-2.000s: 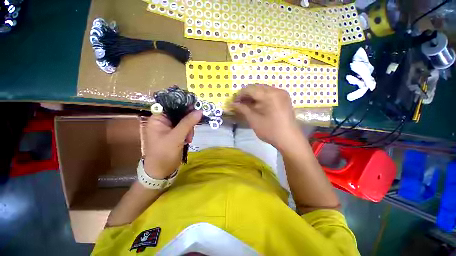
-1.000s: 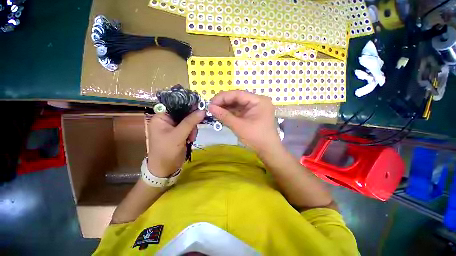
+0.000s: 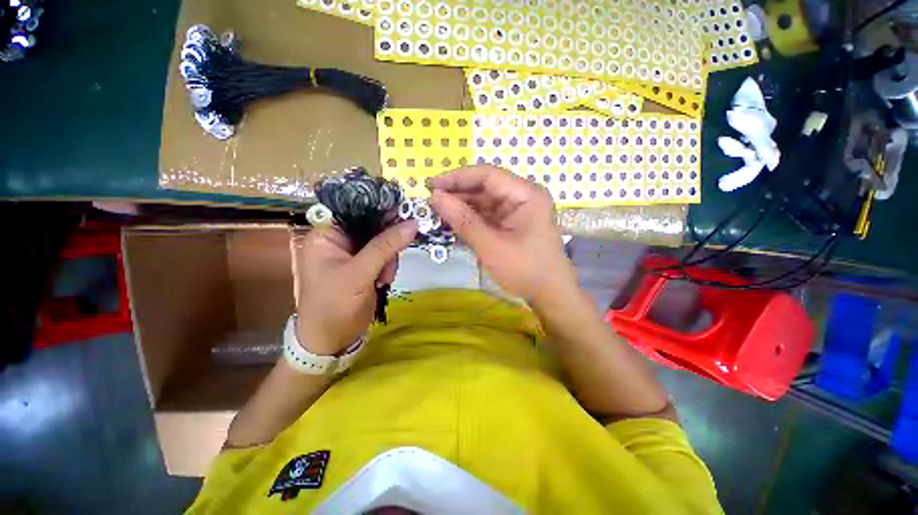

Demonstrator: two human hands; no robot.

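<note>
My left hand (image 3: 340,284) grips a bunch of wired mini speakers (image 3: 354,201), with silver, dark and white-ringed discs. Black lead wires (image 3: 381,304) hang below it. My right hand (image 3: 508,229) is just right of the bunch, thumb and forefinger at a white-ringed disc (image 3: 423,213); whether they grip it cannot be told. The gasket sheet (image 3: 584,159) lies behind my right hand on the cardboard pad, plain yellow with holes at its left part and white rings over the rest.
A tied bundle of wired parts (image 3: 292,82) lies on the cardboard pad (image 3: 272,156). Spare gasket sheets (image 3: 544,40) overlap at the back. A white crumpled scrap (image 3: 748,136) and solder spool (image 3: 896,86) are at right. An open carton (image 3: 191,322) is below left, a red stool (image 3: 745,337) below right.
My right hand has moved left from beside the bunch to the white-ringed discs, then its fingertips have drawn slightly apart. My left hand still holds the bunch. The view has shifted slightly.
</note>
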